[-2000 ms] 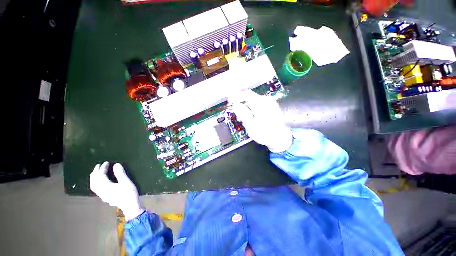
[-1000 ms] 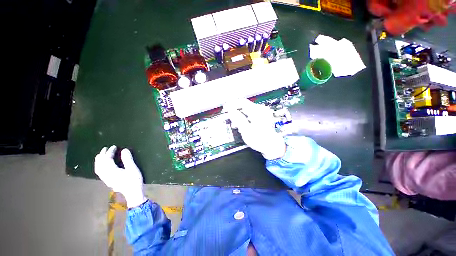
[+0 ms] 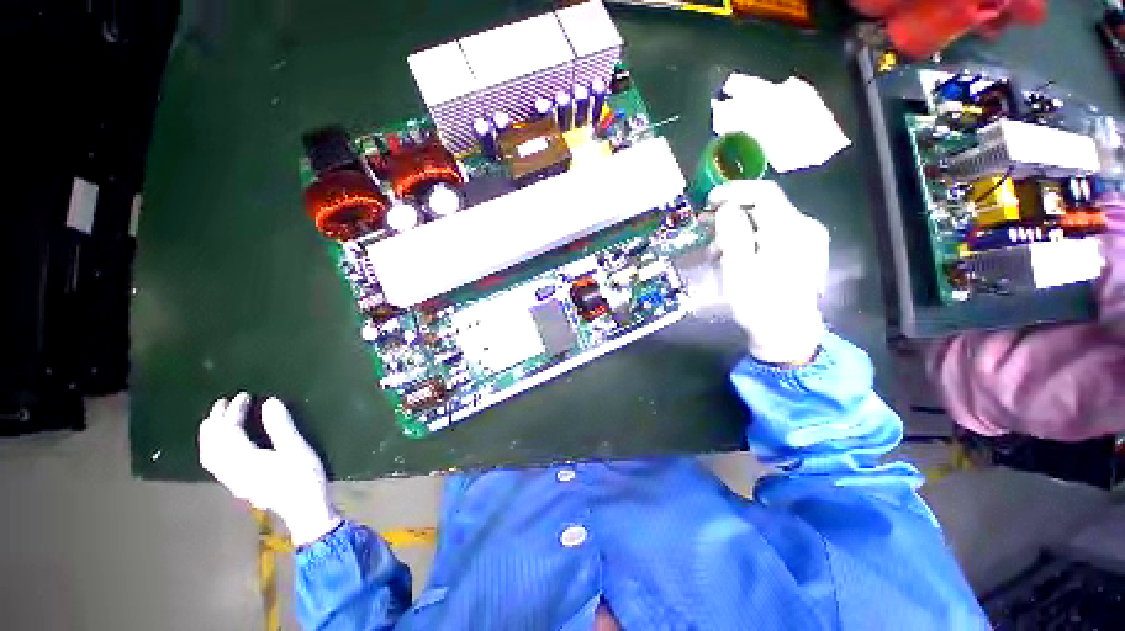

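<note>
The green power supply board (image 3: 531,296) lies tilted on the dark green bench. It carries a long white heat sink bar (image 3: 531,222), a finned heat sink (image 3: 518,68) at its far edge and two copper-wound chokes (image 3: 346,203) at its left. My right hand (image 3: 771,265), in a white glove, is just beside the near side of the green cup (image 3: 737,160), fingers pinched on a thin dark stick (image 3: 750,212), only partly visible. My left hand (image 3: 265,462), in a white glove, rests at the bench's near left edge, fingers apart and empty.
A white wipe (image 3: 790,121) lies beyond the cup. At the right, another board (image 3: 1012,203) sits in a dark tray (image 3: 891,234). A coworker's pink sleeve (image 3: 1030,376) and a red object (image 3: 950,22) are there too. Black trays (image 3: 62,247) stand at the left.
My right hand has moved right, from over the board's near section to the cup. My left hand stays at the bench edge. The view has shifted slightly.
</note>
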